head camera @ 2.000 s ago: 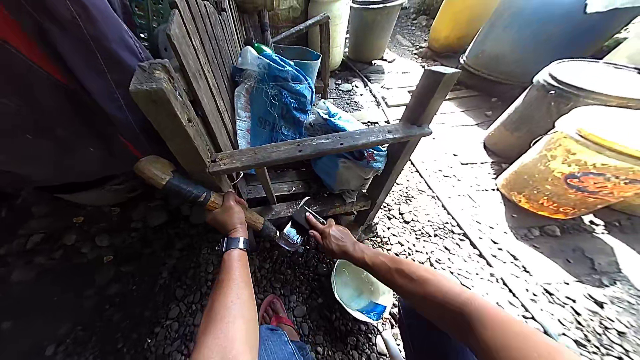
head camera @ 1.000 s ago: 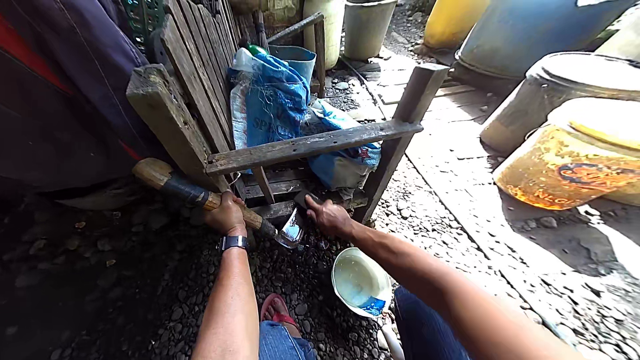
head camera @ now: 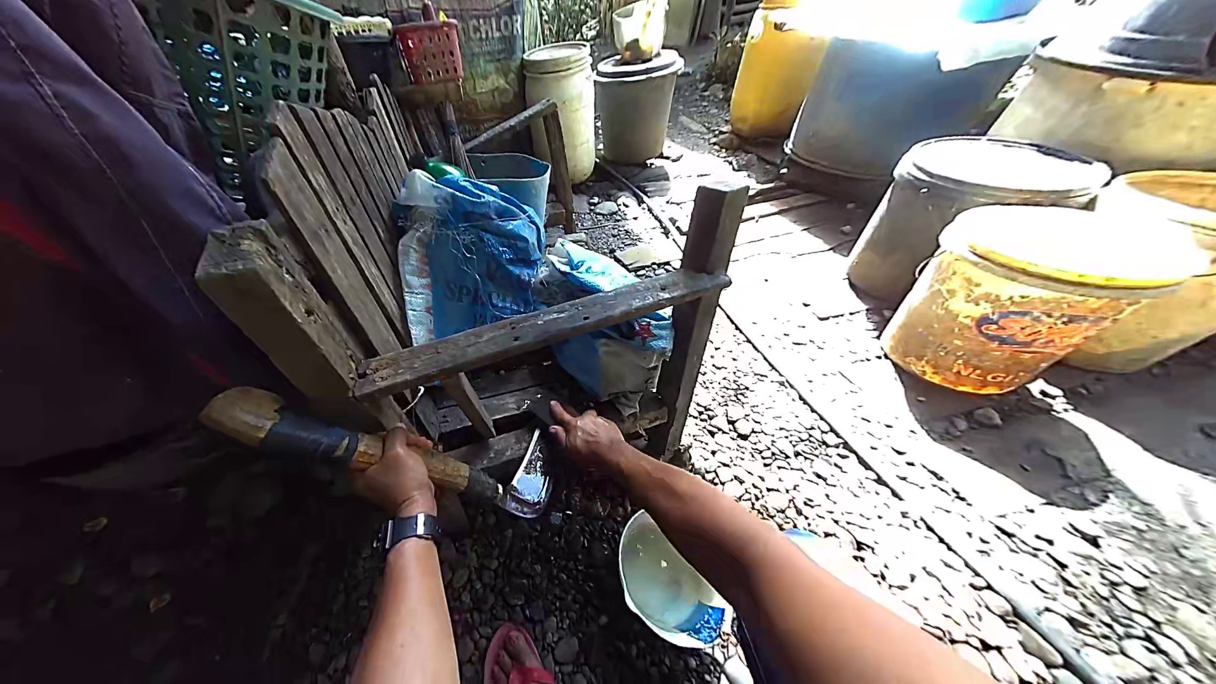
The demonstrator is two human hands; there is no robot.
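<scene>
My left hand [head camera: 397,472], with a watch on its wrist, is closed round the wooden handle [head camera: 313,437] of a metal-bladed tool; dark tape wraps part of the handle. The wet, shiny blade [head camera: 530,480] points to the right and rests near the low front slat of a wooden bench [head camera: 541,328]. My right hand [head camera: 589,439] grips a small dark block [head camera: 543,410], possibly a sharpening stone, just above the blade's upper edge. Whether block and blade touch, I cannot tell. Below my right forearm, a white dipper or bowl [head camera: 655,579] holds cloudy water and something blue.
Blue sacks [head camera: 484,252] lie on the bench behind its armrest. Yellow-stained buckets [head camera: 1007,323], a grey bucket [head camera: 950,209] and large drums [head camera: 855,104] stand at the right. Pebbles [head camera: 760,427] cover the ground beside a paved path. Dark cloth [head camera: 114,237] hangs at the left.
My right hand has moved a little relative to the blade, with the dark block still in it. My left hand keeps its hold on the handle. The view has tilted up somewhat.
</scene>
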